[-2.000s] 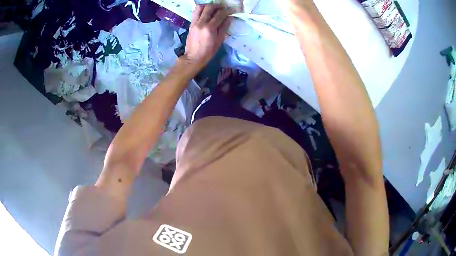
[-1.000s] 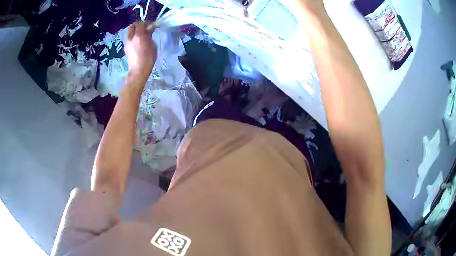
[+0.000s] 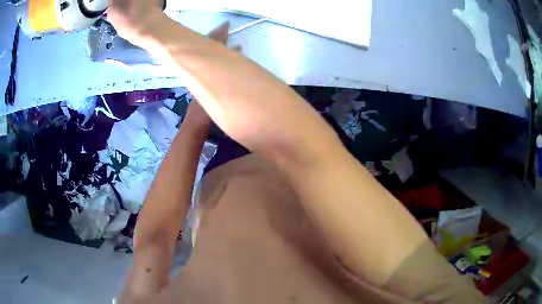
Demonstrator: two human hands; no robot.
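The cloth cutter [image 3: 49, 16], a white-grey machine with an orange-yellow band, stands at the top left, cut off by the frame edge. Its grey metal base plate [image 3: 122, 50] lies on the table. My right arm crosses in front of me to the left. My right hand [image 3: 135, 16] is closed at the cutter's rear, its fingers partly cut off by the top edge. My left hand [image 3: 222, 38] is behind my right forearm. Only some fingertips show, near a thin white strip [image 3: 249, 24]. White fabric plies [image 3: 321, 19] with a straight edge lie at the top middle.
The pale blue table's [image 3: 404, 70] curved front edge runs across the view. Scrap heaps [image 3: 139, 139] lie beneath it. Thin white offcuts [image 3: 480, 37] lie at the right. A box of supplies [image 3: 475, 237] stands at the lower right. A dark cord [image 3: 12, 68] is at the far left.
The view has turned, and the cutter is now in view. My right arm has swung across to the left. My left hand has left the hanging white strips. The patterned weight is out of view.
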